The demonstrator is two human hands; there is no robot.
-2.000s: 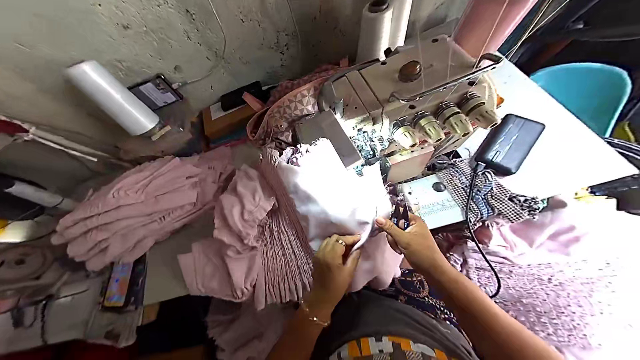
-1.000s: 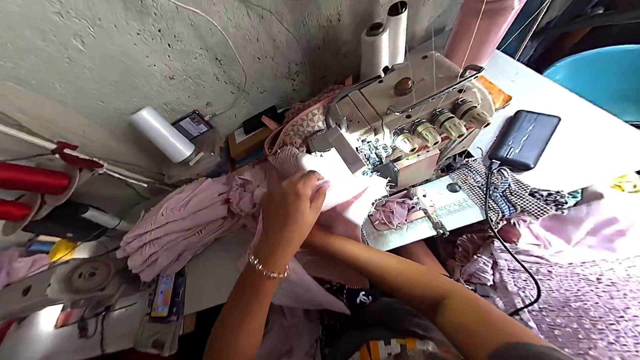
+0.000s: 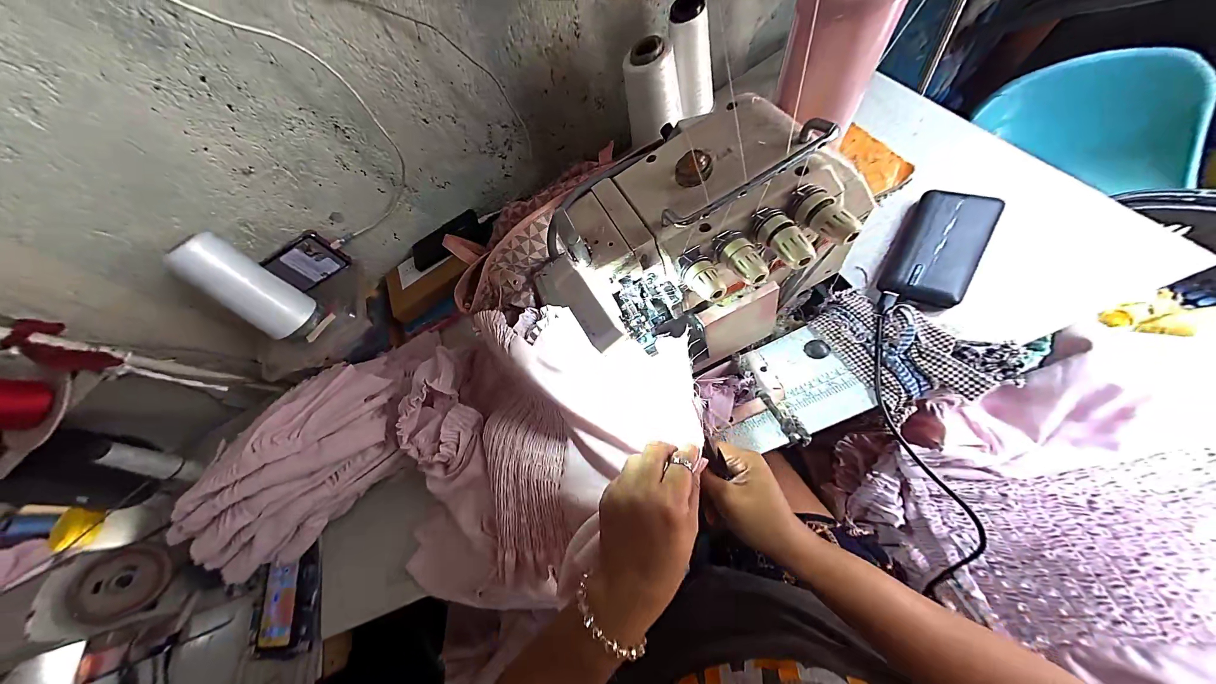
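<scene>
An overlock sewing machine (image 3: 703,190) stands on the table, its lamp lighting pale pink fabric (image 3: 617,389) under the needle area. My left hand (image 3: 651,513), with a ring and a bracelet, pinches the near edge of that fabric. Close beside it, my right hand (image 3: 750,489) is closed on a small dark tool, perhaps thread snips, at the same edge; its tips are hard to make out. The smocked part (image 3: 527,475) of the pink garment hangs to the left over the table edge. Pink scraps lie by the machine's metal plate (image 3: 807,380).
Gathered pink fabric (image 3: 294,456) lies at left, near a white thread cone (image 3: 242,285) and a phone (image 3: 306,258). At right are a black power bank (image 3: 942,247) with a cable, checked cloth (image 3: 869,342) and smocked pink cloth (image 3: 1083,532). A teal chair (image 3: 1102,119) stands beyond.
My left hand has moved from beside the presser area back to the fabric's near edge. My right hand, hidden under the left arm a second ago, shows again with a dark tool.
</scene>
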